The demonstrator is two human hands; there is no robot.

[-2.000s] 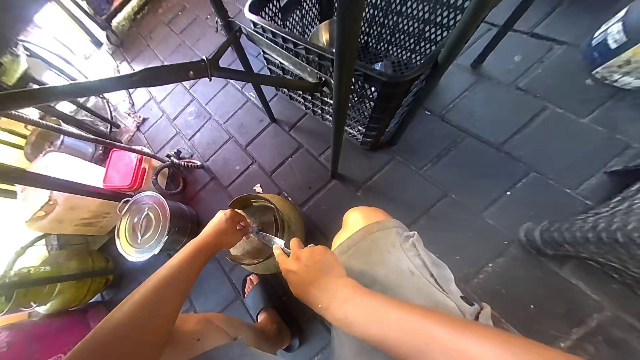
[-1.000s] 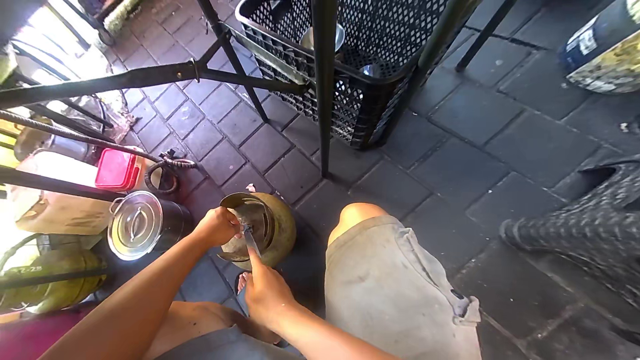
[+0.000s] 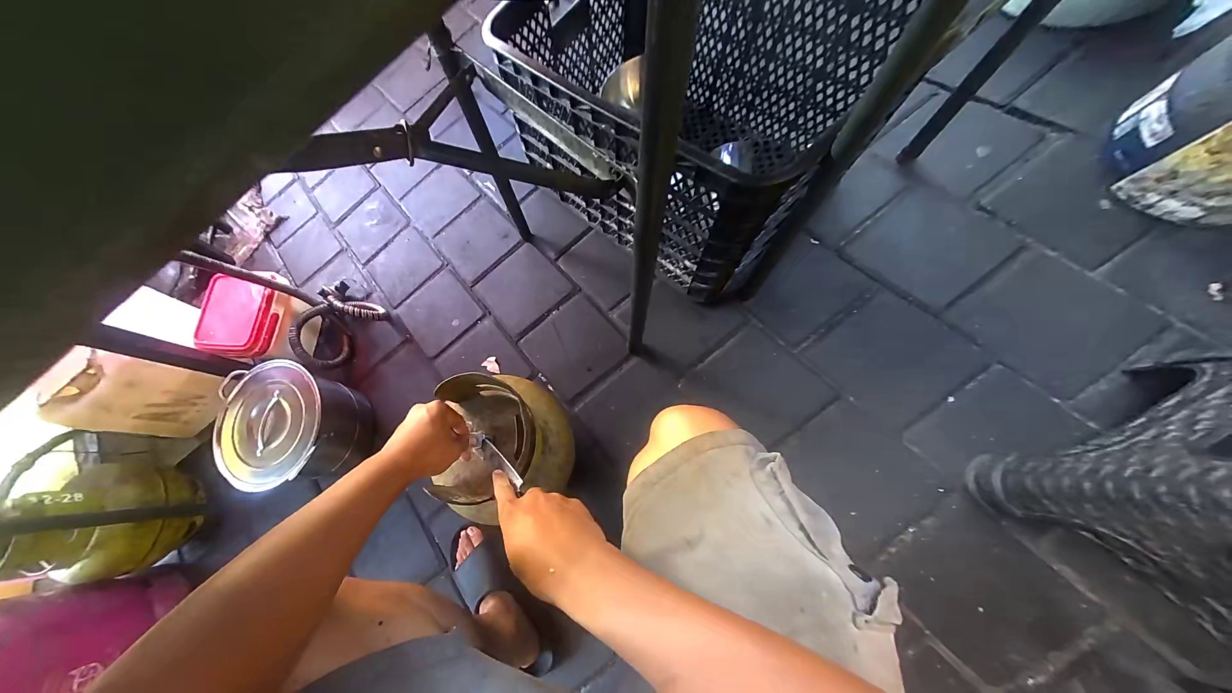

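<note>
A small green gas cylinder (image 3: 553,438) stands on the floor between my feet and the table legs, its collar around the top. My right hand (image 3: 549,529) is closed around the handle of a knife (image 3: 502,464), with the index finger laid along it and the blade angled toward the valve area. Over the collar's left side, my left hand (image 3: 428,440) is closed at a small metallic piece (image 3: 476,440) by the knife tip. Whether that piece is the valve or something loose, I cannot tell. The fingertips of the left hand are partly hidden.
Left of the cylinder are a lidded metal pot (image 3: 269,425), a red-lidded container (image 3: 234,316), a hose (image 3: 332,327) and another green gas cylinder (image 3: 106,520). Black table legs (image 3: 659,192) stand ahead, before a black plastic crate (image 3: 712,221). A woven chair part (image 3: 1107,491) is at right.
The knife and right hand have shifted about over the cylinder top, while my left hand stays at its collar. The view has moved, and a dark surface now covers the upper left.
</note>
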